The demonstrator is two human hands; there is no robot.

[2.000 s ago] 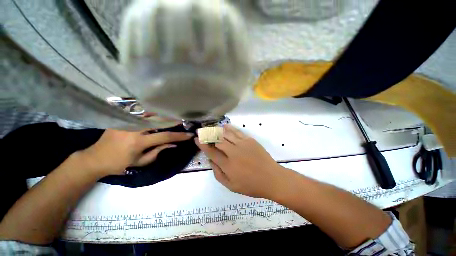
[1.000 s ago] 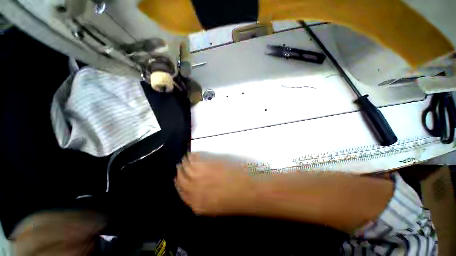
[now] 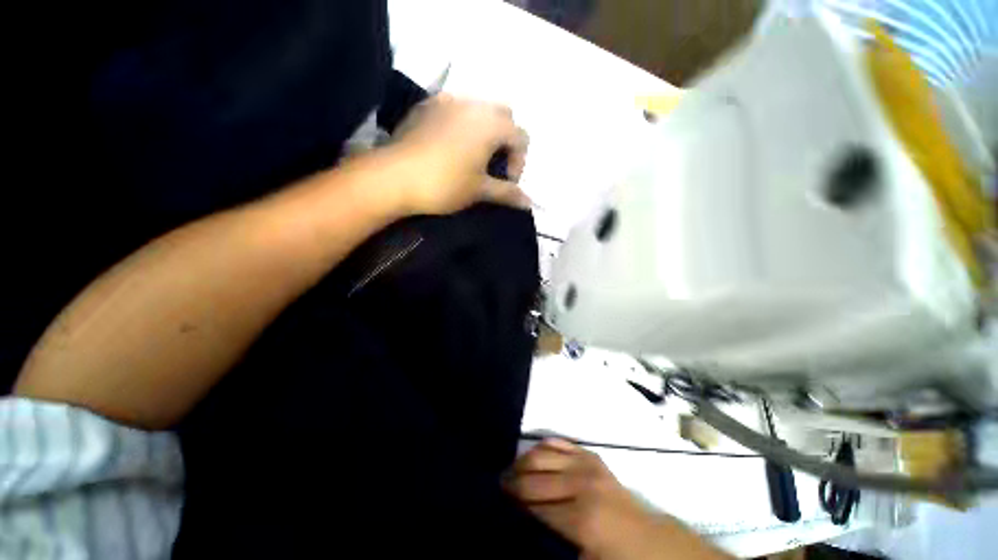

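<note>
Black cloth [image 3: 427, 350] lies in a large mass over the left and middle of the white machine table, with a fine pale line on it. My left hand [image 3: 465, 153] grips the cloth at its far part, left of the machine head, fingers bent, with a bit of dark cloth between them. My right hand [image 3: 564, 492] pinches the cloth's right edge near the front. The off-white sewing machine head [image 3: 700, 230] stands right of the cloth. The needle area is mostly hidden.
The screwdriver [image 3: 781, 488] and scissors [image 3: 839, 482] lie at the lower right. A dark pointed tool [image 3: 646, 392], perhaps snips, lies near the machine head. A yellow-orange strip [image 3: 925, 142] is on the machine. A grey cable [image 3: 788, 454] curves across the lower right.
The view has turned, showing the machine head from its side. My left hand has moved from the near left to the far part of the cloth. The white striped lining is now mostly hidden.
</note>
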